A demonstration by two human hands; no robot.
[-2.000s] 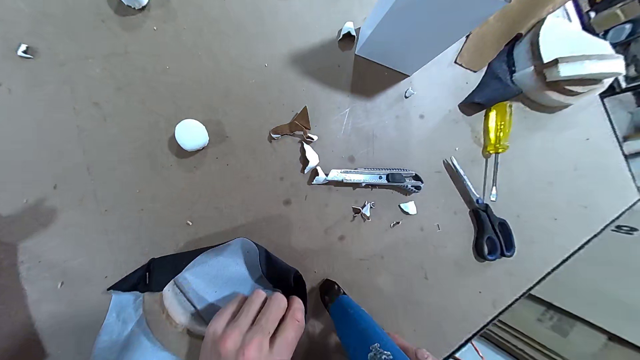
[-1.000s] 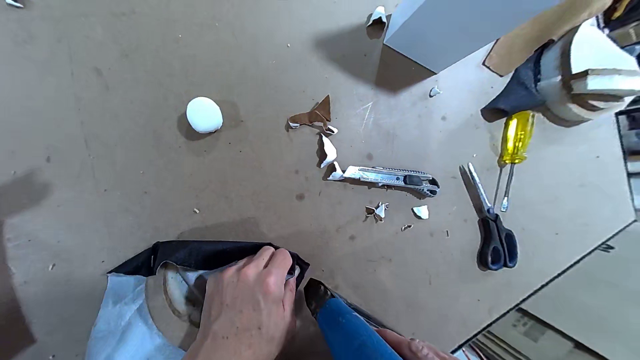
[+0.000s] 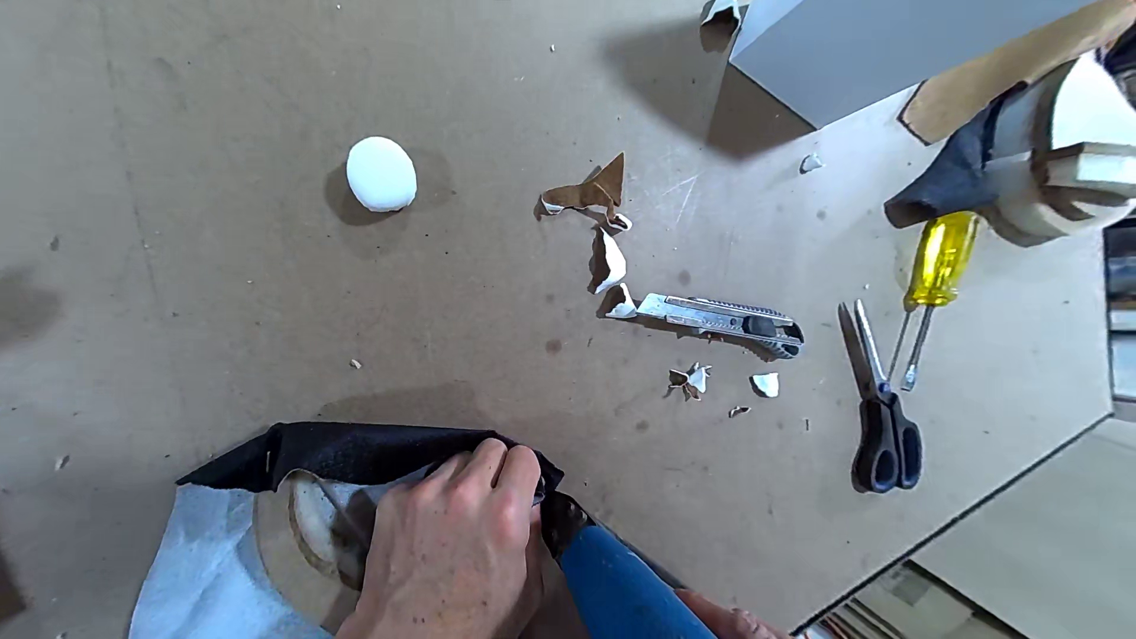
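At the bottom of the head view, my left hand has its fingers curled over the edge of a piece with black fabric, a light blue-white lining and a curved board-like inner part. Its fingertips are hidden in the fold. A blue tool with a dark tip touches or nearly touches the fabric's right corner. Only part of my right hand shows at the lower edge, around the blue tool; most of its grip is hidden.
A snap-off utility knife lies mid-table beside leather-like scraps. Black-handled scissors and a yellow-handled screwdriver lie right, near a wrapped form. A grey box stands at the top, a white rounded object at left.
My left hand has moved from the lining to the black fabric's edge, which is now folded over more of the lining. The blue tool's tip has come close to the fabric corner.
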